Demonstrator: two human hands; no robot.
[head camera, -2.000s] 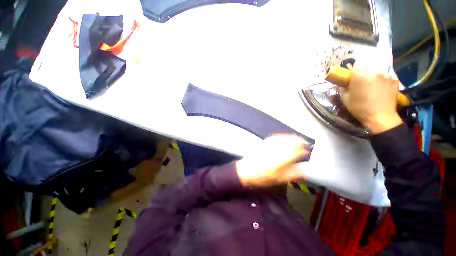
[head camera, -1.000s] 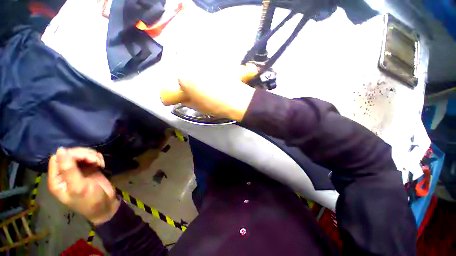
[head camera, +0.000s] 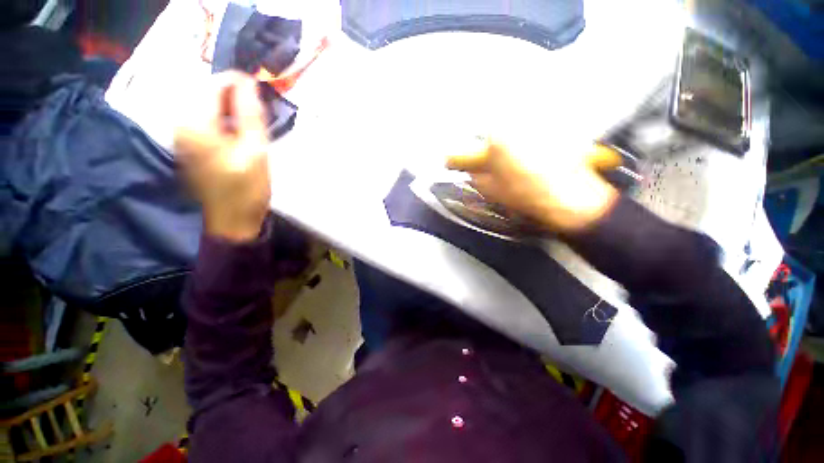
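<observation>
A dark navy curved collar piece (head camera: 542, 280) lies flat along the near edge of the white table, with loose thread at its right end. My right hand (head camera: 542, 185) is closed around the yellow-orange handle (head camera: 470, 161) of the steam iron (head camera: 465, 203). The iron is blurred and is over or against the upper edge of the piece's left part; its exact contact is hidden. My left hand (head camera: 230, 163) is blurred and raised at the left, in front of the navy fabric bundle; I cannot tell whether it holds anything.
Another curved navy piece (head camera: 465, 20) lies at the far side. The folded navy bundle (head camera: 271, 41) with red-orange ribbon (head camera: 303, 68) lies far left. A metal iron rest (head camera: 714, 95) is at far right. A large navy cloth heap (head camera: 108, 199) hangs left, and a blue tray (head camera: 795, 307) is right.
My right hand has brought the iron from the right rest side to the left, then back right over the near piece. My left hand left the piece, dropped to the lower left, then rose.
</observation>
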